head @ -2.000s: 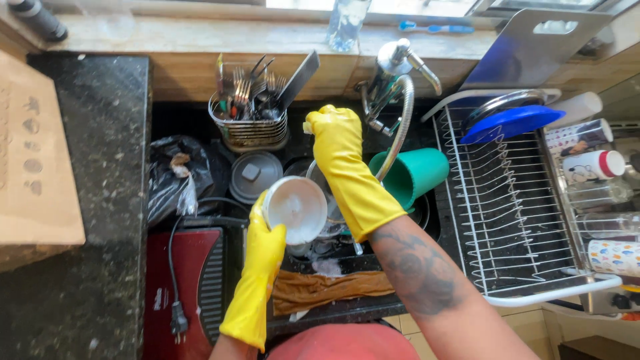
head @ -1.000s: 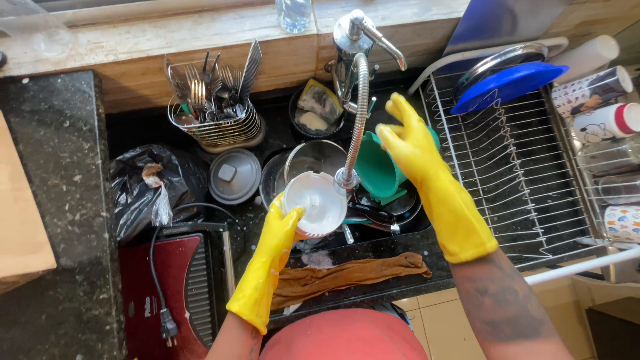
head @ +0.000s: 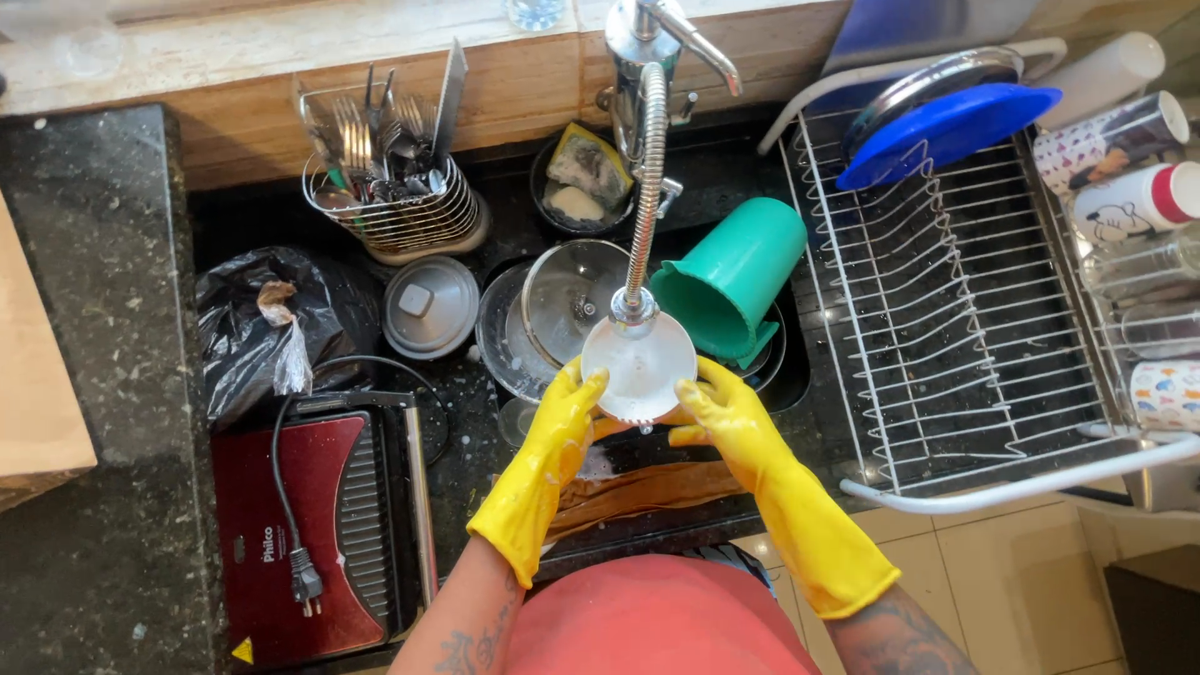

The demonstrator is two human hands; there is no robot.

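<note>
Both hands wear yellow rubber gloves. My left hand (head: 555,431) grips the left edge of a small white bowl (head: 637,370), and my right hand (head: 727,417) holds its right edge. The bowl sits right under the spray head of the chrome faucet (head: 636,305), over the sink. A green plastic pitcher (head: 736,267) lies tilted in the sink to the right. Behind the bowl, on the left, are a glass lid (head: 572,291) and a clear dish (head: 506,328). A dark bowl with a sponge (head: 589,173) stands behind them.
A wire cutlery basket (head: 403,220), a grey lid (head: 431,305), a black plastic bag (head: 281,347) and a red Philco grill (head: 281,534) are at the left. A brown cloth (head: 647,487) lies along the front edge. The white dish rack (head: 937,328) with a blue plate (head: 947,136) stands right.
My right hand was near the faucet and has come down to the white bowl, taking hold of its right side. My left hand has kept its grip on the bowl, now under the spray head.
</note>
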